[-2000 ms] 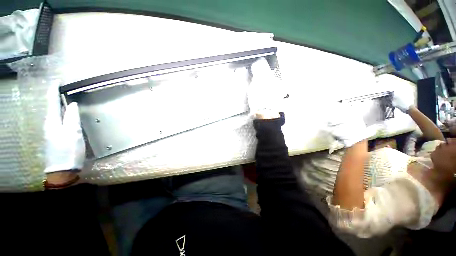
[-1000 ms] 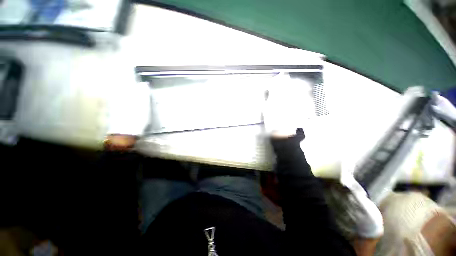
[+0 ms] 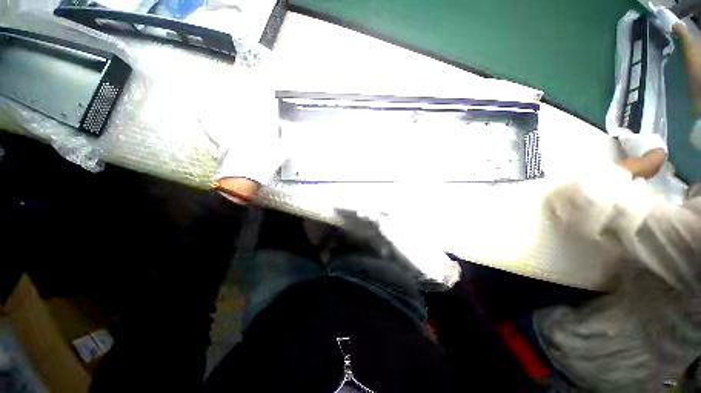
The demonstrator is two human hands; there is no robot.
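Observation:
A long, shallow chassis (image 3: pixel 407 146) lies on the bench before me, its silver inside overexposed, dark rim at the back and perforated end at the right. My left hand (image 3: pixel 250 157), white-gloved, is at the chassis's left end. Its fingers wash out against the bright bench, so its grip cannot be told. My right hand (image 3: pixel 415 249), blurred and gloved, is off the chassis, low over the bench's near edge by my lap. A blurred grey patch shows beside it; whether the hand holds anything cannot be told.
Another chassis (image 3: pixel 58 80) lies on bubble wrap (image 3: pixel 73 150) at the left. Behind it a black tray (image 3: pixel 165 27) holds white and blue items. A neighbour's gloved hands hold a wrapped chassis (image 3: pixel 636 73) at the right. A green mat (image 3: pixel 476 46) runs behind; a cardboard box (image 3: pixel 58 330) is lower left.
My right hand has left the chassis and moved down to the bench's near edge. The view has shifted left, showing the other chassis and tray. The neighbour's chassis is now farther back.

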